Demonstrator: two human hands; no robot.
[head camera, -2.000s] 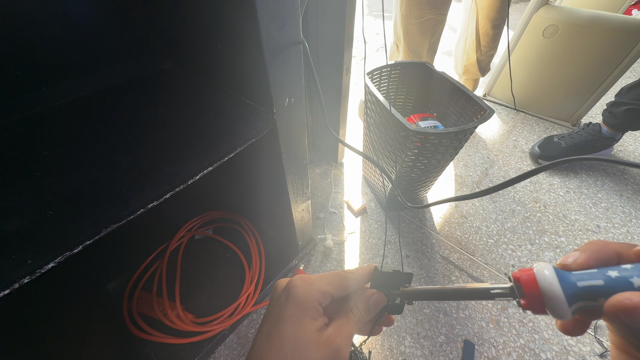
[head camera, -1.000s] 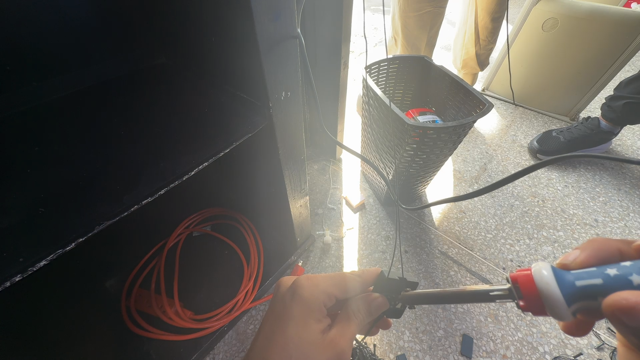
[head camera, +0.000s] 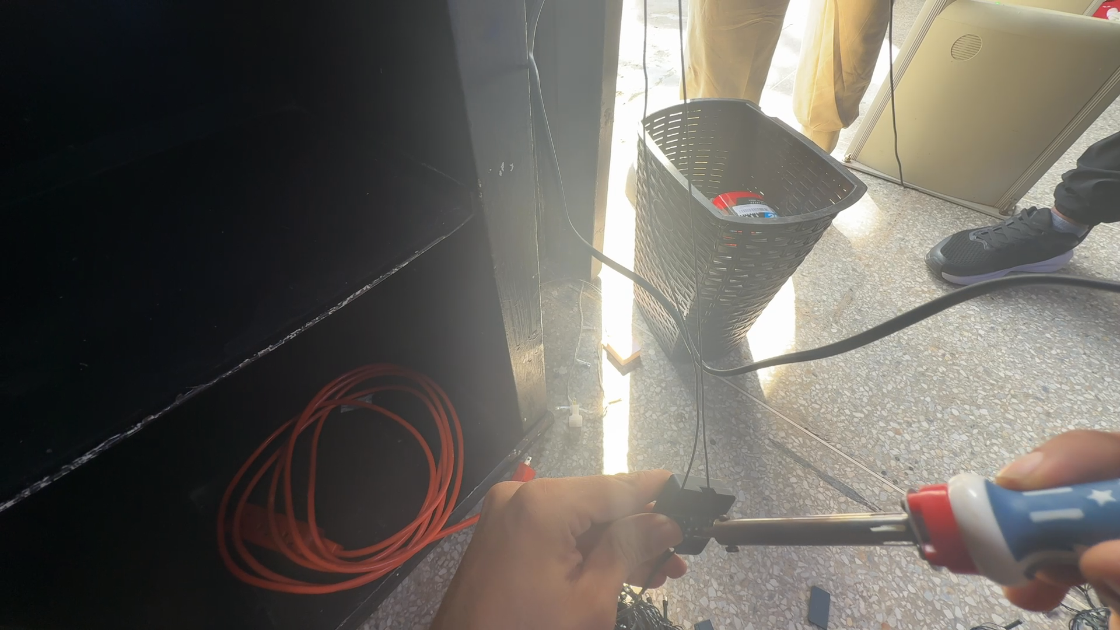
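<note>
Between its thumb and fingers, my left hand (head camera: 569, 547) pinches a small black plastic part (head camera: 696, 516) that thin dark wires enter from above. My right hand (head camera: 1063, 516) grips the blue, white and red handle of a screwdriver-like tool (head camera: 818, 530) with a star pattern. The tool's metal shaft points left and its end meets the right side of the black part. How the tip sits in the part is hidden.
A black woven plastic basket (head camera: 744, 271) holds a red item. An orange extension cord (head camera: 437, 525) lies coiled in a dark cabinet at left. A thick black cable (head camera: 875, 328) crosses the view. A person's trousers (head camera: 731, 52) and another black shoe (head camera: 1006, 245) are beyond.
</note>
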